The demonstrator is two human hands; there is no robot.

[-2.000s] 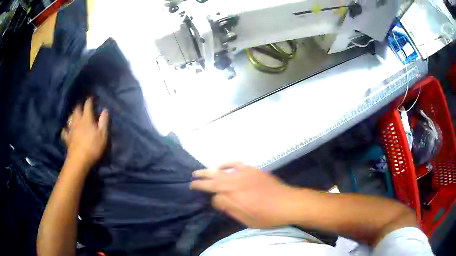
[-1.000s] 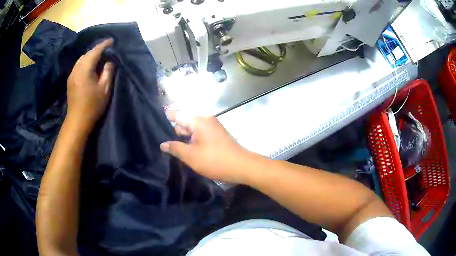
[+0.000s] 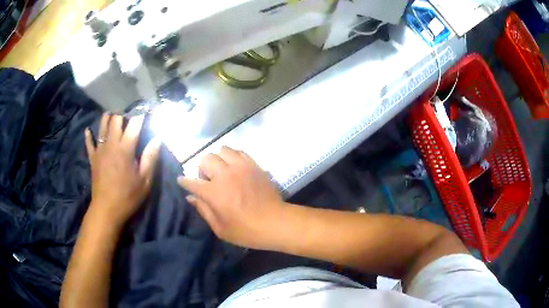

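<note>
The dark garment piece point(image 3: 162, 252) lies wrinkled over the left of the table and hangs over the front edge, its edge by the needle area of the white sewing machine point(image 3: 241, 30). A bright light glares at the needle area. My left hand point(image 3: 120, 162) lies flat on the cloth just in front of the needle area, fingers spread. My right hand point(image 3: 232, 195) is at the cloth's right edge by the table front, fingers bent; whether it grips the cloth is hidden. Scissors with gold-yellow handles point(image 3: 244, 75) lie under the machine arm.
A red perforated basket point(image 3: 448, 180) with plastic bags stands on the floor at the right. An orange-red basket point(image 3: 524, 66) is farther right. A blue-and-white packet point(image 3: 428, 23) lies at the machine's end. A white cable point(image 3: 438, 75) hangs over the table edge.
The view has shifted, so machine and baskets appear farther left and higher. My left hand has come from the back of the cloth to beside the needle area and flattened. The cloth now reaches the needle area.
</note>
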